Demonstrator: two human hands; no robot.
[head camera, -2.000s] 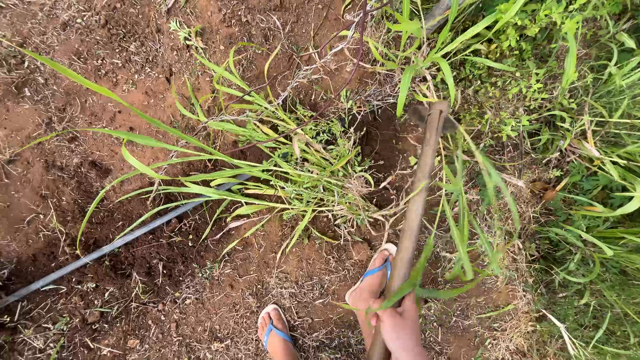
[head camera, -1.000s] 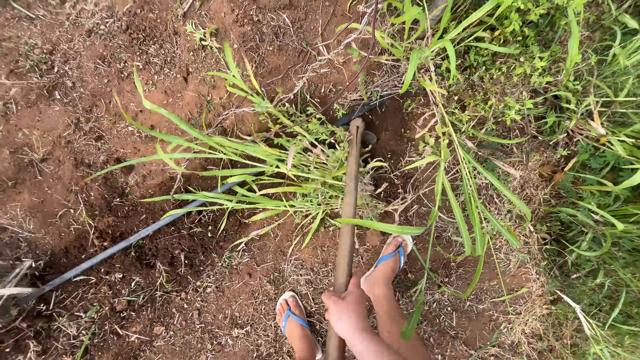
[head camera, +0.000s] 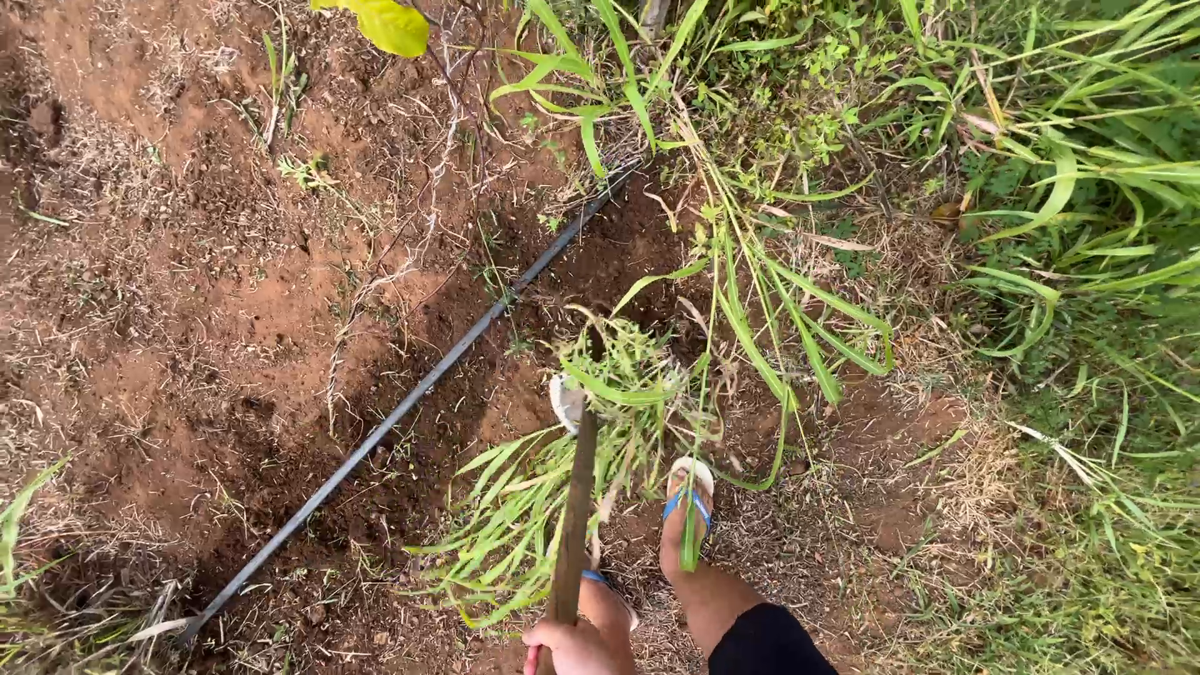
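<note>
My right hand (head camera: 574, 649), at the bottom edge, is closed around the wooden handle of a hoe (head camera: 574, 516). The handle runs upward into an uprooted-looking clump of green grass and weeds (head camera: 511, 525), which lies over and beside it. A pale curved edge, apparently the hoe's blade (head camera: 565, 403), shows at the clump's upper left; the rest of the head is hidden by leaves. My left hand is not in view.
A dark drip-irrigation hose (head camera: 403, 408) crosses the reddish soil diagonally. My sandalled feet (head camera: 689, 502) stand close to the clump. Long grass blades (head camera: 750, 319) hang right of centre, thin bare twigs (head camera: 436, 187) rise upper left, and dense grass (head camera: 1106, 187) borders the right.
The weed clump has moved from across the hose toward my feet, uncovering the hose and dark soil. The hoe's head has come nearer to me. The view has shifted.
</note>
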